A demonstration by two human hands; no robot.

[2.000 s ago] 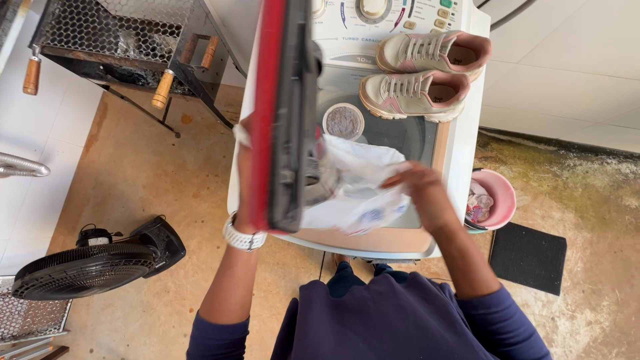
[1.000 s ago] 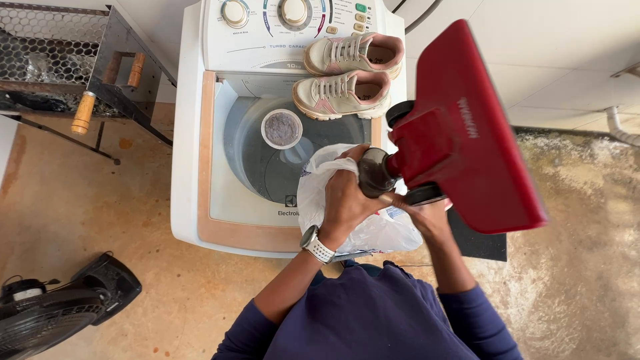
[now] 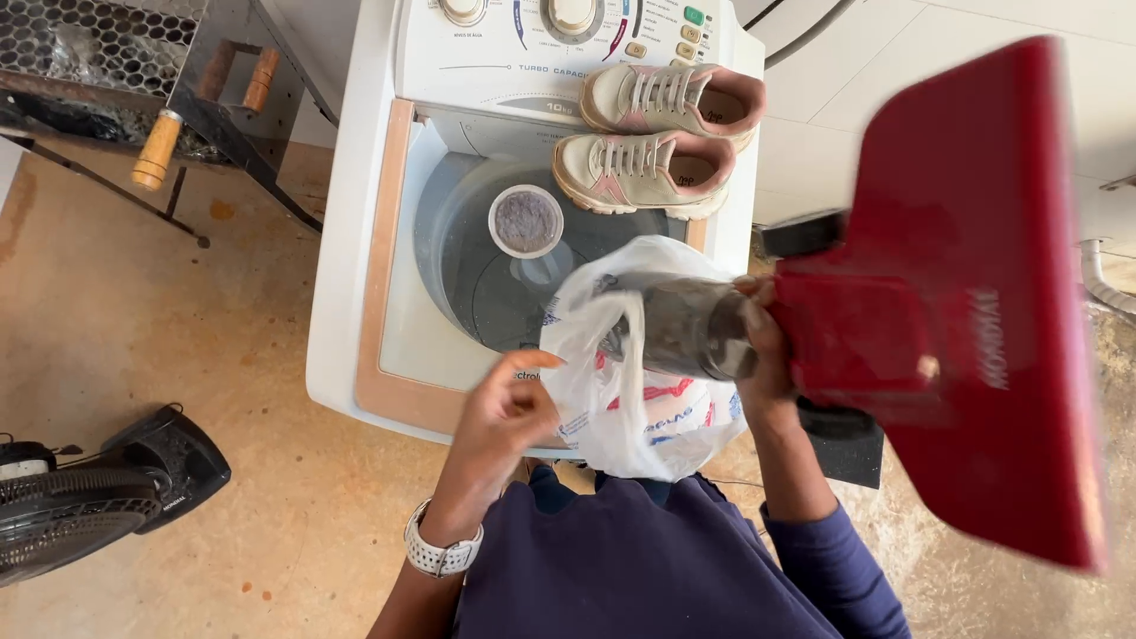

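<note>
A red Mondial vacuum cleaner floor head (image 3: 958,319) with black wheels fills the right side of the view. My right hand (image 3: 765,351) grips it at the neck, where it joins a smoky transparent canister (image 3: 683,328). The canister's far end lies inside the mouth of a white plastic bag (image 3: 657,426) with red and blue print. Just left of the bag, my left hand (image 3: 515,399) is raised with curled fingers and holds nothing; a white watch strap is on that wrist.
Beneath the bag stands a white Electrolux washing machine (image 3: 333,337). On its lid are a tub of grey matter (image 3: 526,222) and a pair of sneakers (image 3: 648,169). A black fan (image 3: 80,506) is at lower left, a metal grill with wooden handles (image 3: 160,146) at upper left.
My left hand was at the canister and bag one second ago and is now off them, to the left. The red head has swung from upright on the left to the right side.
</note>
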